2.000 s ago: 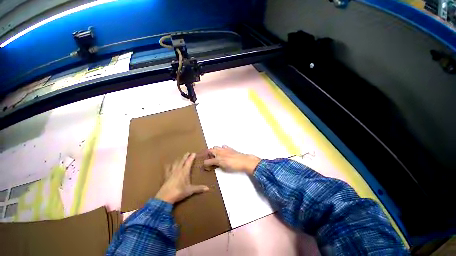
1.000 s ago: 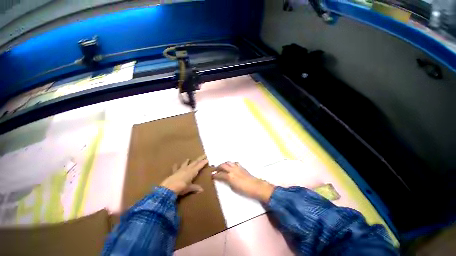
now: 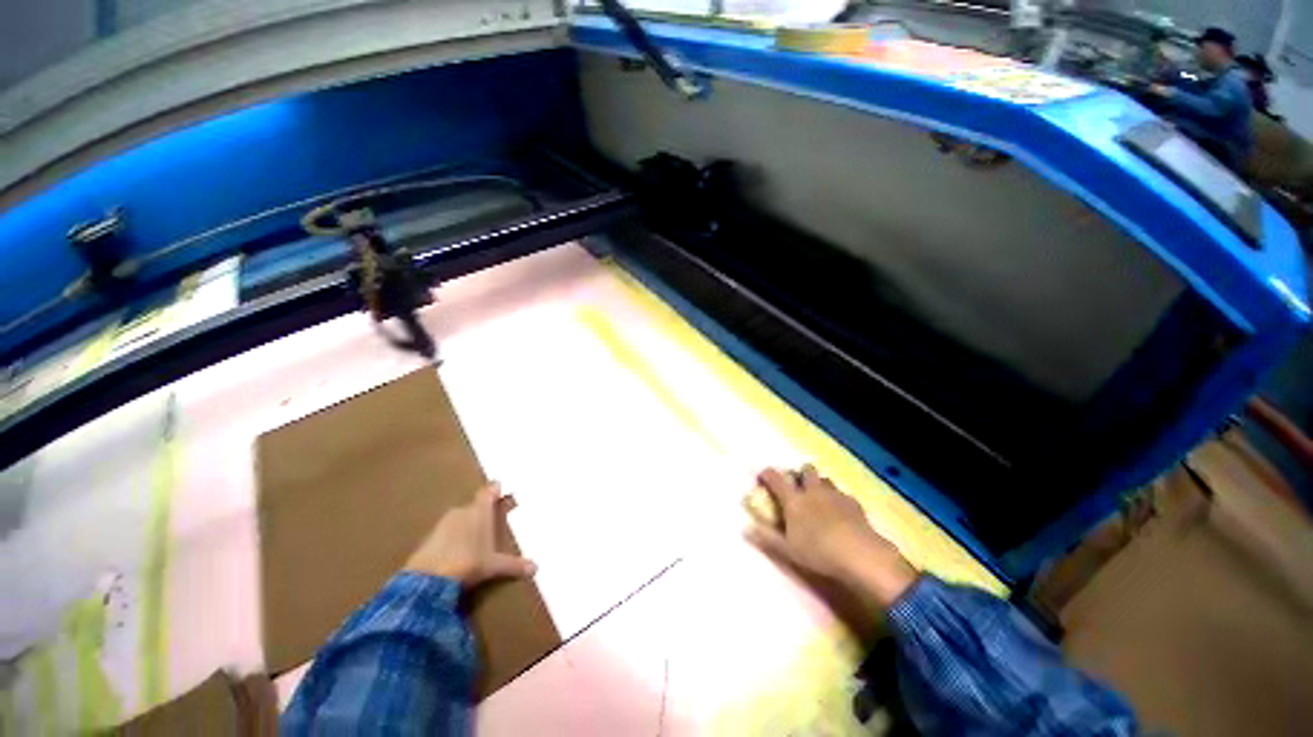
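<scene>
A brown panel [image 3: 360,504] lies flat on the pink-white bed cover. A bright white template [image 3: 576,475] lies along its right edge. My left hand [image 3: 468,544] rests on the panel's right part near that edge, fingers a little bent; it holds nothing I can see. My right hand [image 3: 821,526] is at the right side of the bed, its fingers around a small yellowish block [image 3: 763,503], mostly hidden by the hand. The laser head [image 3: 392,295] stands just beyond the panel's far corner.
The black gantry beam [image 3: 497,242] crosses behind. Stacked brown panels [image 3: 202,711] show at the lower left edge. The blue housing [image 3: 1152,202] with its control panel [image 3: 1192,180] is at right. More brown panels [image 3: 1195,619] lie at lower right. Two people [image 3: 1221,98] are in the background.
The view has turned right. My right hand has moved from the panel's edge to the right side of the bed and closed on the yellowish block. My left hand stays on the panel.
</scene>
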